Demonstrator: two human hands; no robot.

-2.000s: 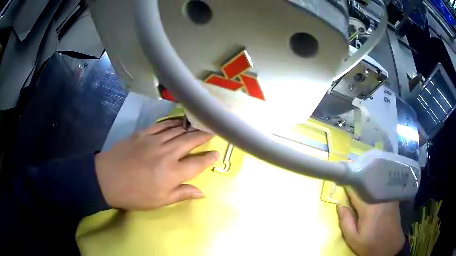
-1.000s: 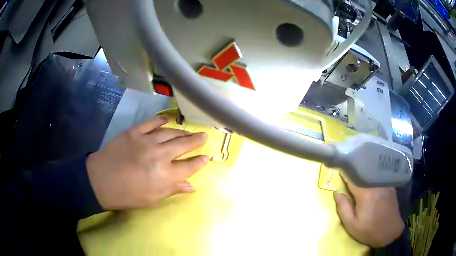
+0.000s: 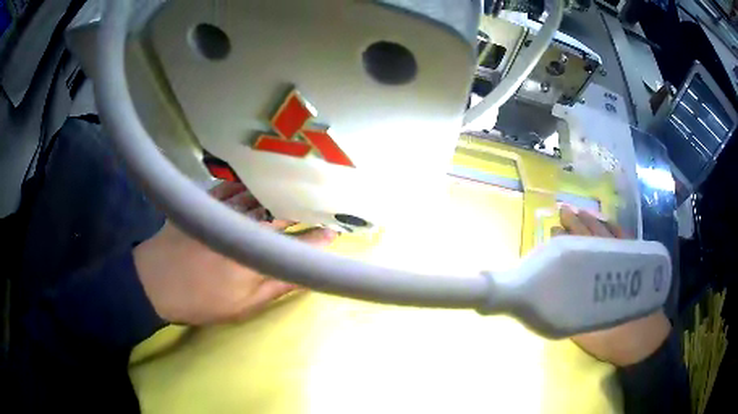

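Note:
The yellow panel (image 3: 243, 364) covers the near part of the work area, washed out by glare in the middle. My left hand (image 3: 202, 275) lies on its left part with fingers under the sewing head (image 3: 324, 48); the lamp neck covers part of the hand. The flat yellow clamp frame (image 3: 530, 174) with open slots lies behind the panel, right of the head. My right hand (image 3: 587, 222) rests its fingertips on the right part of this frame; the lamp hides its middle, and the wrist shows below. I see nothing held in either hand.
The white lamp paddle (image 3: 595, 283) and its thick curved neck cross in front of both hands. A metal clamp bracket (image 3: 558, 69) stands behind the frame. A tilted screen (image 3: 700, 121) is at right. Narrow yellow strips (image 3: 706, 348) stand at the lower right edge.
The view has shifted, so the head and lamp sit lower and cover more of my left hand. My right hand has moved farther back, its fingertips now on the frame beyond the lamp.

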